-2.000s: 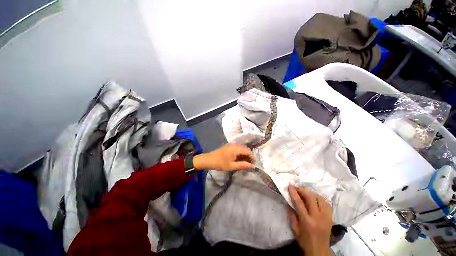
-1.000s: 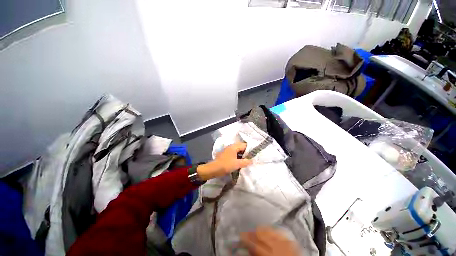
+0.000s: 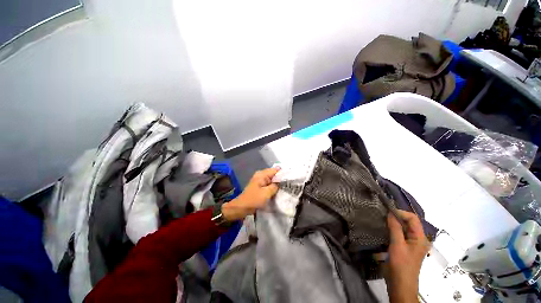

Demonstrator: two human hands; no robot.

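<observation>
A part-sewn jacket body (image 3: 296, 266) lies over my lap and the table edge, its pale inside partly outward. Grey-brown herringbone shell fabric (image 3: 338, 195) shows at its upper right, with dark lining (image 3: 409, 201) beside it. My left hand (image 3: 258, 192), in a red sleeve with a wrist band, pinches the pale edge of the jacket at its upper left. My right hand (image 3: 408, 237) pinches the edge of the herringbone fabric at the right, near the machine. The cloth is spread between both hands.
The white sewing machine head (image 3: 504, 254) stands at the lower right on the white table (image 3: 457, 198). A clear plastic bag (image 3: 486, 160) lies in the trough behind. Pale garments (image 3: 136, 171) are heaped at left over a blue crate (image 3: 225, 237). A brown bundle (image 3: 403, 65) sits at the back.
The jacket's upper part has been opened or turned so the herringbone side now shows. My right hand has moved up and right and taken hold of its edge. My left hand stays near the upper left edge.
</observation>
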